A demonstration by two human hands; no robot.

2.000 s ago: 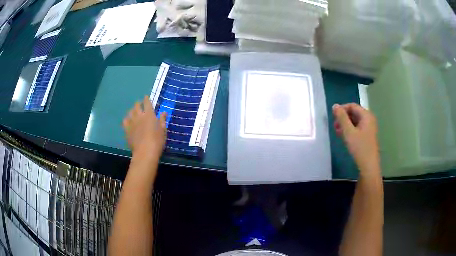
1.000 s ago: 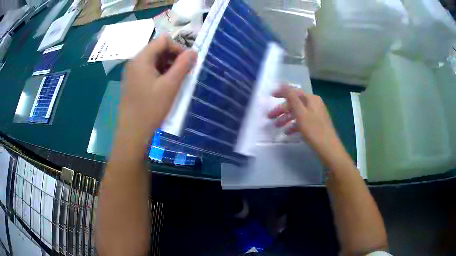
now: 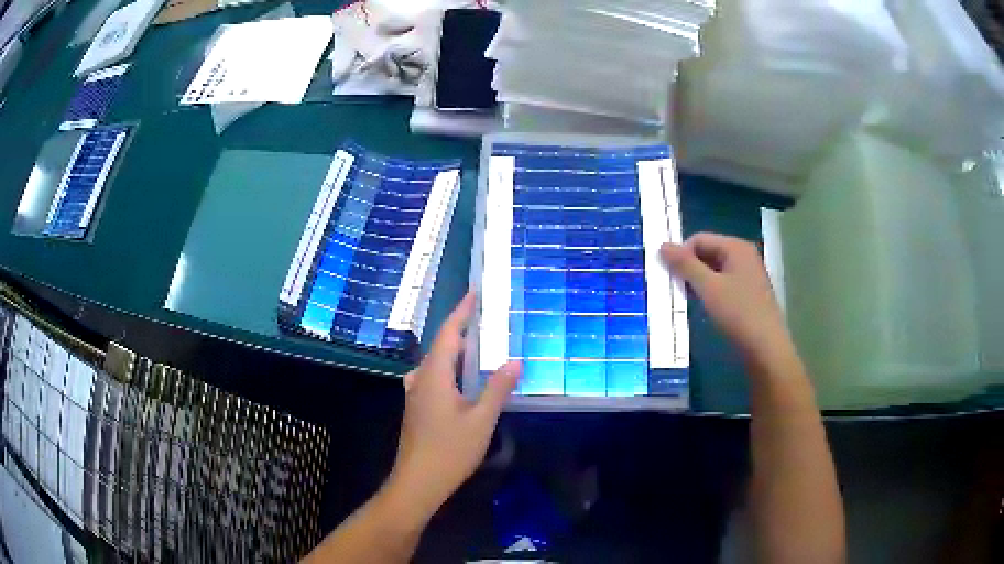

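A blue solar cell sheet (image 3: 578, 264) with pale grid lines and a white strip down each long side lies flat on the grey base plate (image 3: 476, 388), covering most of it. My left hand (image 3: 460, 386) is at its lower left corner, thumb on the sheet and fingers along the plate's left edge. My right hand (image 3: 721, 281) has its thumb and finger together at the right white strip, pinching or touching its edge. The pile of cell sheets (image 3: 374, 248) lies to the left on the green table.
A layered white stack (image 3: 600, 61) stands behind the plate. Translucent film stacks (image 3: 771, 88) and a pale green block (image 3: 892, 275) are at right. A clear sheet (image 3: 237, 242), printed paper (image 3: 259, 61), black rectangle (image 3: 467, 61) and cloth bundle (image 3: 385, 44) are left. A wire rack (image 3: 165, 441) is lower left.
A cell sheet was lifted from the left pile by my left hand and now lies on the base plate. Both hands have moved to its sides.
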